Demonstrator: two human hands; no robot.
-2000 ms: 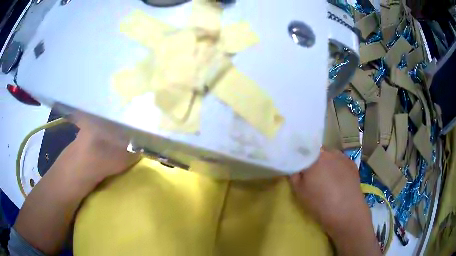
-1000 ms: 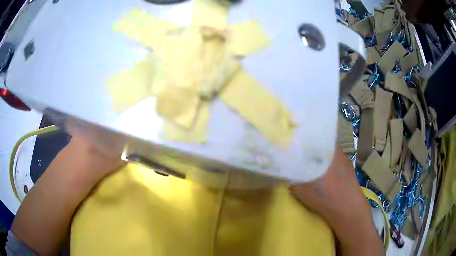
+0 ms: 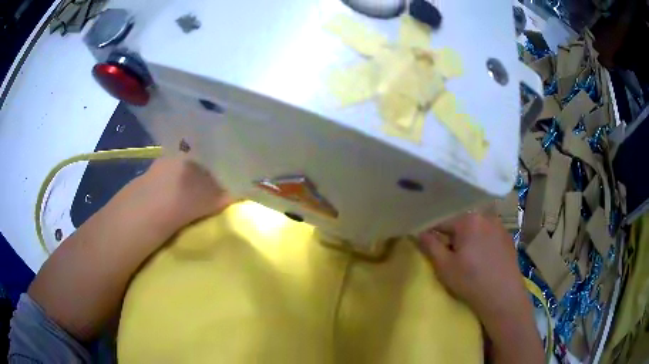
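A yellow tote bag (image 3: 285,298) lies in front of me, its top edge under the white-grey head of the sewing machine (image 3: 299,128). My left hand (image 3: 188,186) is at the bag's upper left edge, its fingers hidden behind the machine head. My right hand (image 3: 466,249) is at the upper right edge with curled fingers gripping the bag. A yellow handle (image 3: 92,155) loops out to the left, and another yellow handle (image 3: 537,291) shows at the right. The needle area is hidden.
Many khaki hook tabs (image 3: 562,206) with blue-wrapped hooks are piled on the right. A red button (image 3: 122,79) sits on the machine's left side. Yellow tape (image 3: 409,92) covers part of the machine's top. More khaki tabs (image 3: 71,15) lie at the far left. Yellow material (image 3: 633,284) hangs at the far right.
The view has shifted, so the machine's front face and its red logo now show. More of my right hand's fingers is visible. Both hands remain at the bag's sides.
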